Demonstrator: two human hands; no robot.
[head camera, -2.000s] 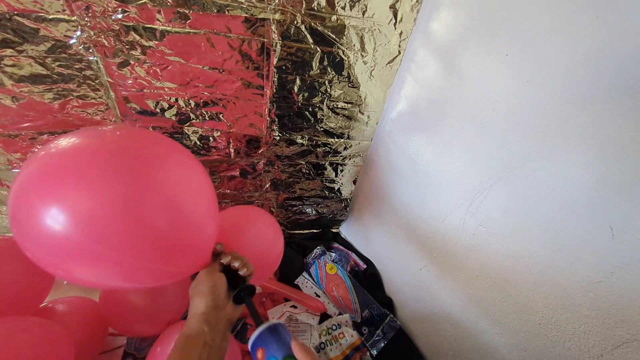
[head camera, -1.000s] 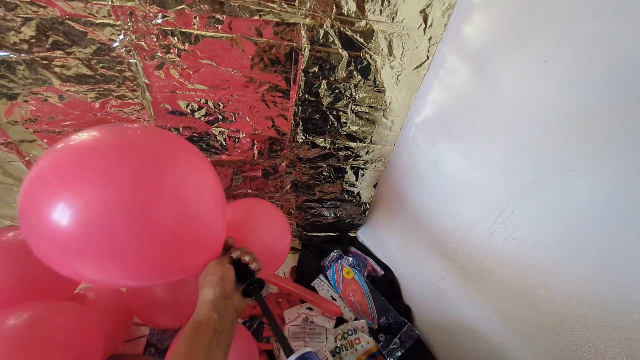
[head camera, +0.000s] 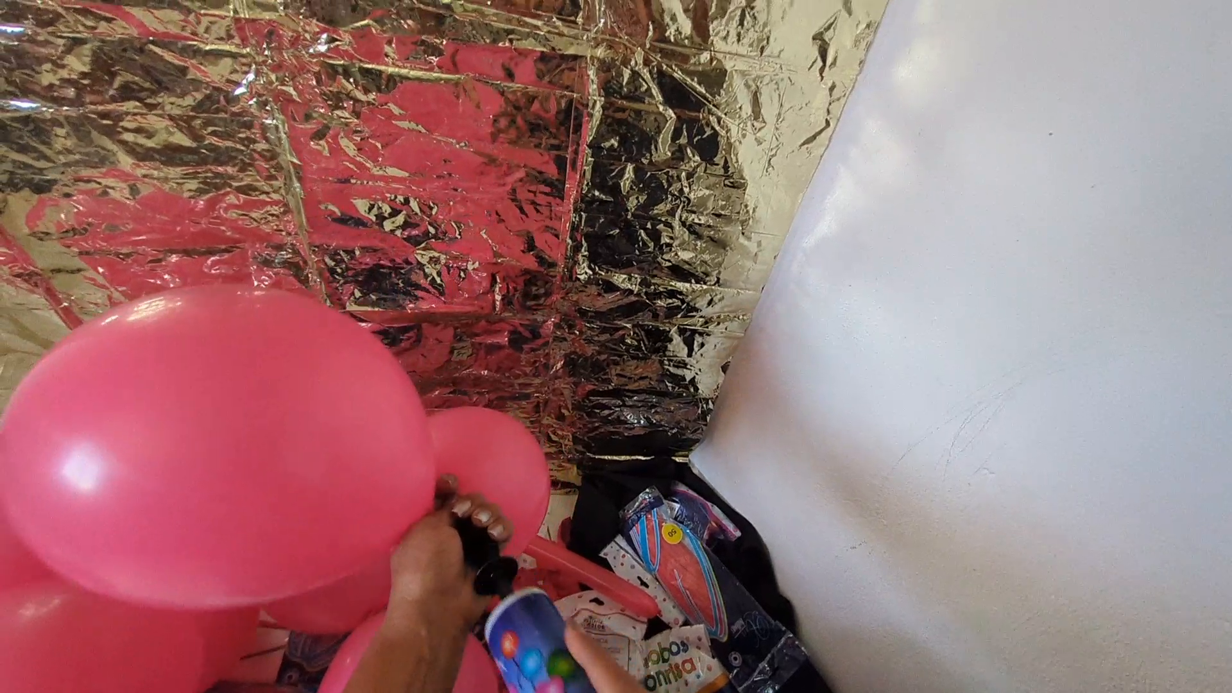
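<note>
A large inflated pink balloon (head camera: 217, 443) fills the lower left. At its right edge my left hand (head camera: 443, 558) is closed around the balloon's neck and the black nozzle end of a hand balloon pump (head camera: 534, 640). The pump's blue printed barrel lies at the bottom centre, close to the nozzle end. Only part of my right hand (head camera: 602, 659) shows, its finger against the barrel; the rest is out of frame. A smaller pink balloon (head camera: 496, 472) is just behind my left hand, and others sit below and to the left.
Crinkled gold foil (head camera: 433, 192) covers the wall behind. A white wall (head camera: 982, 337) rises at the right. Printed balloon packets (head camera: 683, 577) and a long uninflated-looking red balloon (head camera: 597, 577) lie on black material (head camera: 602, 505) in the corner.
The pump's barrel has come up close to my left hand; one second ago a long black rod showed between them. My left hand still holds the large balloon at the nozzle.
</note>
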